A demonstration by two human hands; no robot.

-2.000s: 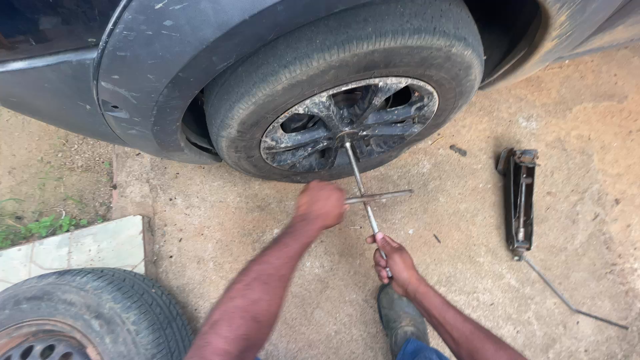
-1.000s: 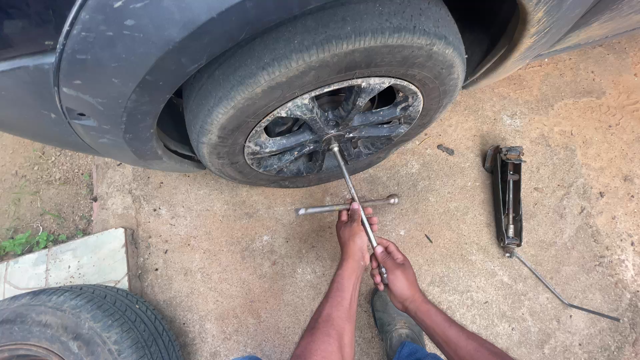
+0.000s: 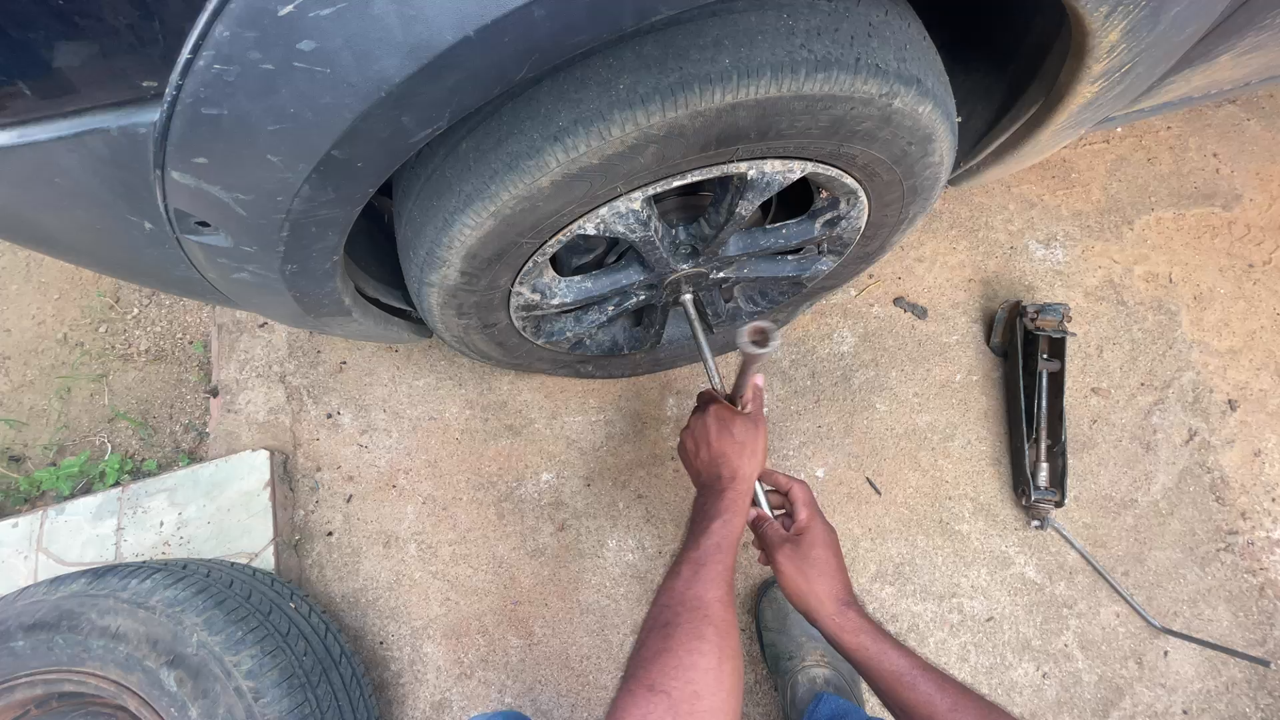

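Observation:
A metal four-way lug wrench [image 3: 702, 340] reaches from the centre area of the car's dirty black wheel rim [image 3: 780, 240] out to my hands. My left hand [image 3: 724, 440] is closed around the wrench near its crossing, with one socket end of the crossbar pointing up past the thumb. Just below, my right hand [image 3: 797, 535] holds the near end of the long shaft between thumb and fingers. The socket seated at the rim is hidden. The mounted tire [image 3: 680, 110] stands under the grey fender.
A scissor jack [image 3: 1040, 410] with a bent crank rod [image 3: 1150, 620] lies on the concrete at right. A spare wheel [image 3: 180, 630] lies at lower left beside a pale tile slab [image 3: 200, 510]. A boot [image 3: 800, 640] is below my hands.
The wrench's crossbar has turned from lying sideways to pointing up toward the wheel. My left hand now wraps the crossing; my right hand remains on the shaft end.

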